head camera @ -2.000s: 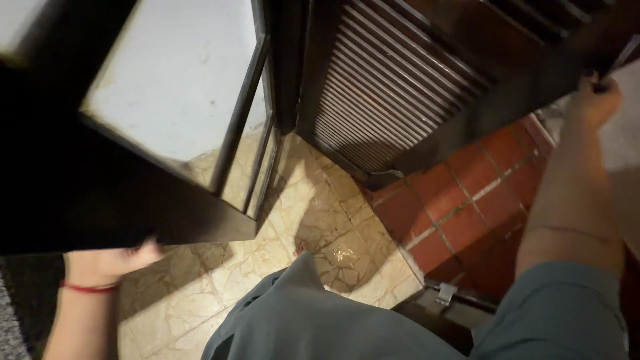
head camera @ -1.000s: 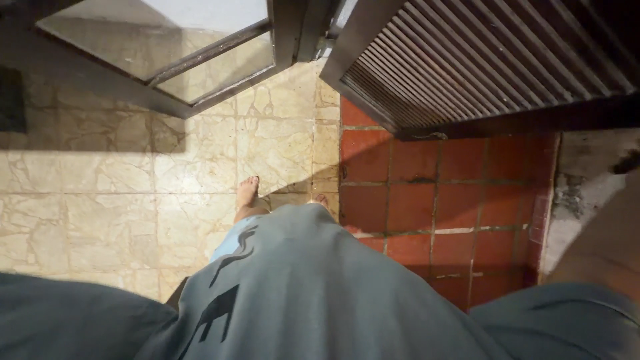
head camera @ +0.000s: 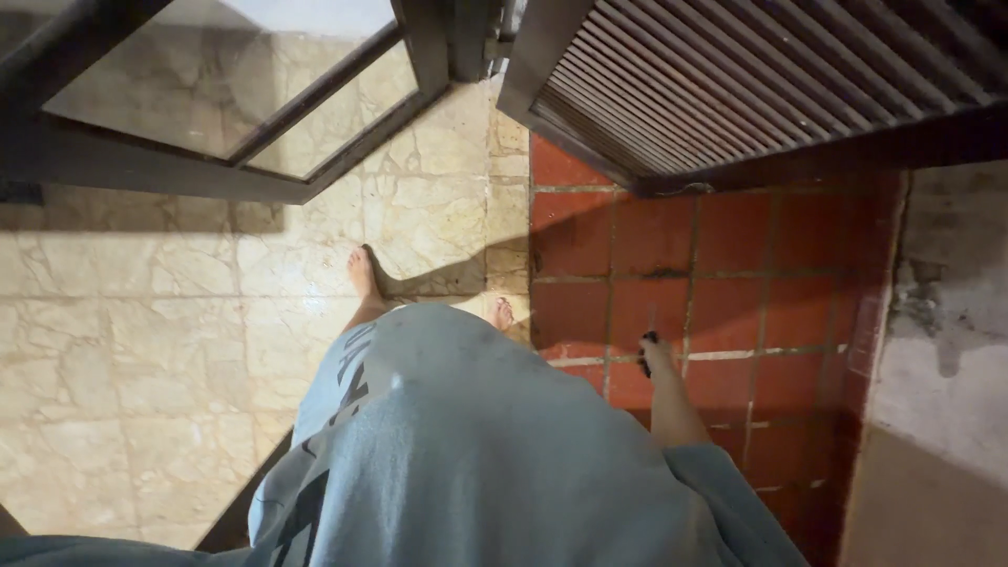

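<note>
My right hand [head camera: 660,358] hangs low over the red tiles with its fingers around a small dark object [head camera: 647,354], too small to identify. My left hand is out of view; only a sliver of arm shows at the lower left edge. At the upper left a dark-framed door with glass panes [head camera: 169,169] stands angled over the pale floor. A dark louvered shutter or door [head camera: 709,87] stands angled at the upper right, over the red tiles. Neither is touched by my right hand.
Pale stone-patterned floor [head camera: 181,346] lies left and red tiles [head camera: 732,236] right, meeting in a straight edge. My bare feet [head camera: 362,272] are on the pale side. A stained, whitish wall [head camera: 945,331] bounds the right side.
Two seconds ago my hands were at the edges of the glass-paned door and the louvered one; both have come away. My right hand has moved down and inward over the red tiles.
</note>
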